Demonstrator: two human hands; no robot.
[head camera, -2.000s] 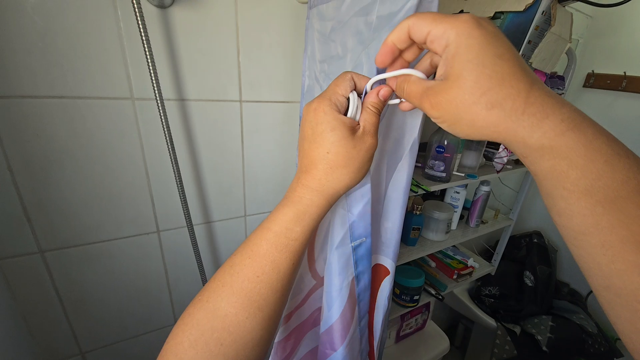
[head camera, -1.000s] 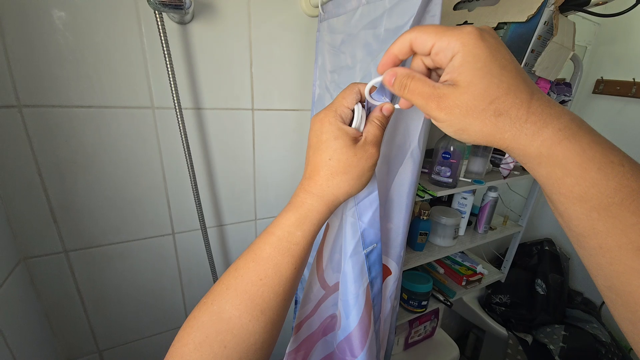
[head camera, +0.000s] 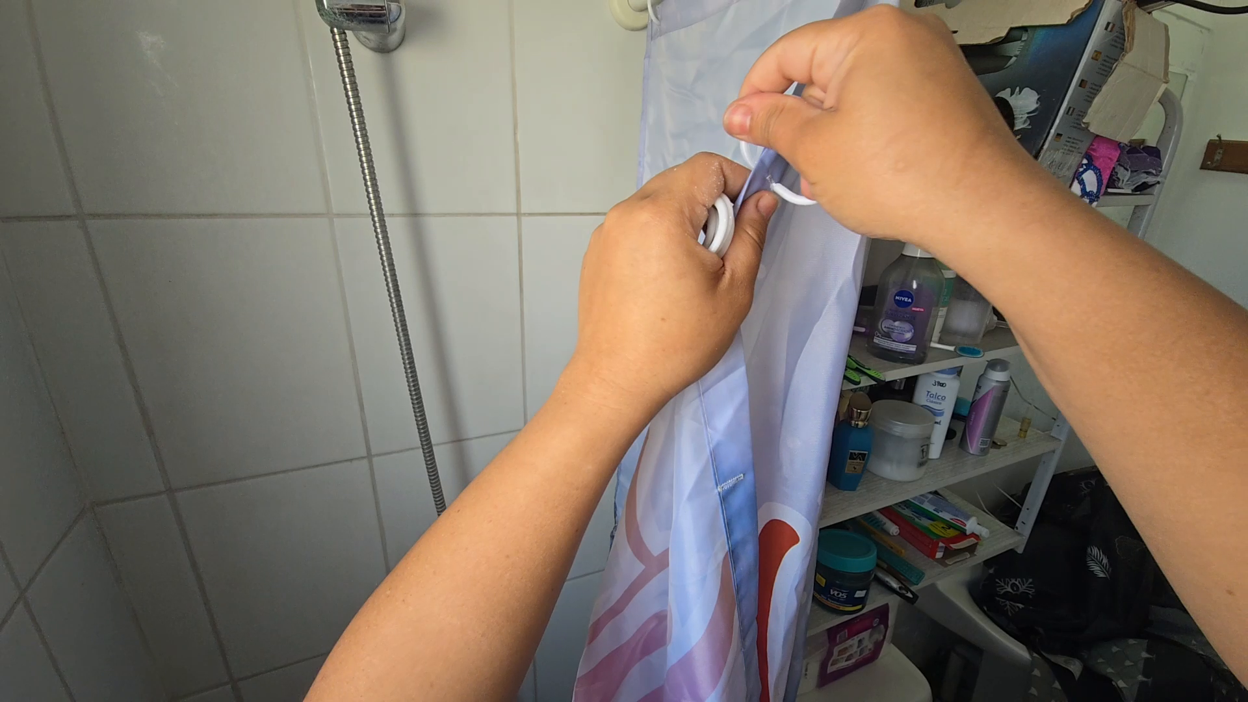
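Observation:
A light blue shower curtain (head camera: 804, 390) with pink and red print hangs in folds at the centre. My left hand (head camera: 673, 273) pinches the curtain's hemmed top edge between thumb and fingers, with white plastic rings (head camera: 720, 225) bunched in its grasp. Just above and to the right, my right hand (head camera: 848, 127) holds another white curtain ring (head camera: 792, 195), which passes at the hem beside a small buttonhole. The fingers hide part of that ring. Lower on the hem, a stitched buttonhole (head camera: 730, 482) shows with no ring in it.
A chrome shower hose (head camera: 385, 244) hangs against white wall tiles (head camera: 224, 322) on the left. Behind the curtain at the right, a shelf unit (head camera: 1024, 450) holds bottles, jars and boxes. A cardboard box (head camera: 1068, 68) sits on top, and dark fabric (head camera: 1063, 565) lies lower right.
The ring between my hands was held higher, across the thumbs; now it sits lower, partly under my right hand. My left hand still holds the bunched rings and hem.

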